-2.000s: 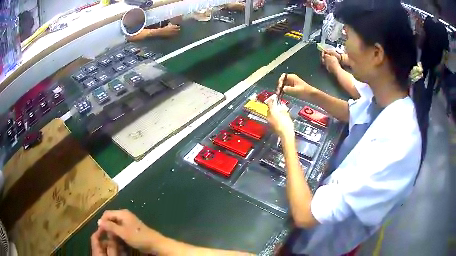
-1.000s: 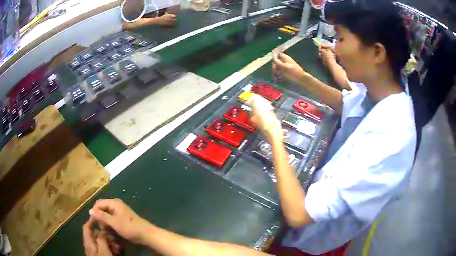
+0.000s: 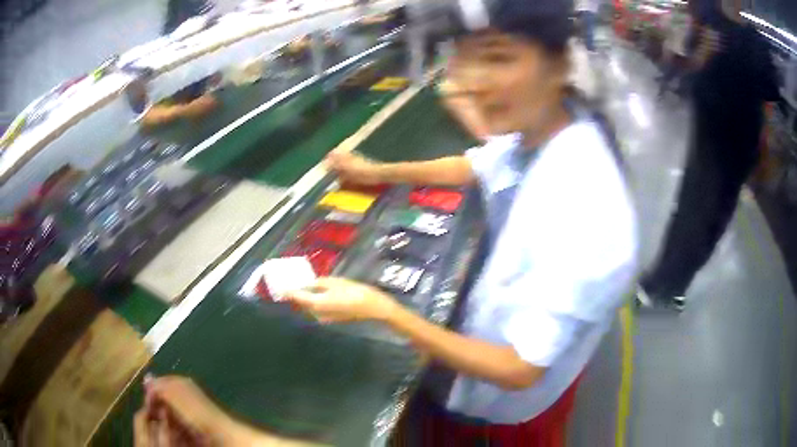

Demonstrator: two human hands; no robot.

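My right hand (image 3: 188, 409) is at the lower left, blurred, its forearm cut off by the bottom edge. Its fingertips meet my left hand (image 3: 155, 429), which shows only in part at the bottom edge. Whether either holds a small thing cannot be made out. To their right, a neighbour's hand holds a white card (image 3: 288, 278) over the near left end of a clear tray (image 3: 354, 323). The tray holds red handsets or covers (image 3: 437, 200), a yellow one (image 3: 348, 202) and several dark and silvery ones.
A stained wooden board (image 3: 83, 371) lies left of my hands, a pale board (image 3: 214, 240) beyond it. Trays of small dark devices (image 3: 122, 205) stand at the far left. A neighbour (image 3: 559, 236) in a pale blue top is at the right bench edge. Another person (image 3: 717, 148) is in the aisle.
The view has swung right and blurred. The neighbour's face has turned this way, and the hand with the white card has moved to the tray's near end. My hands sit lower, more cut off.
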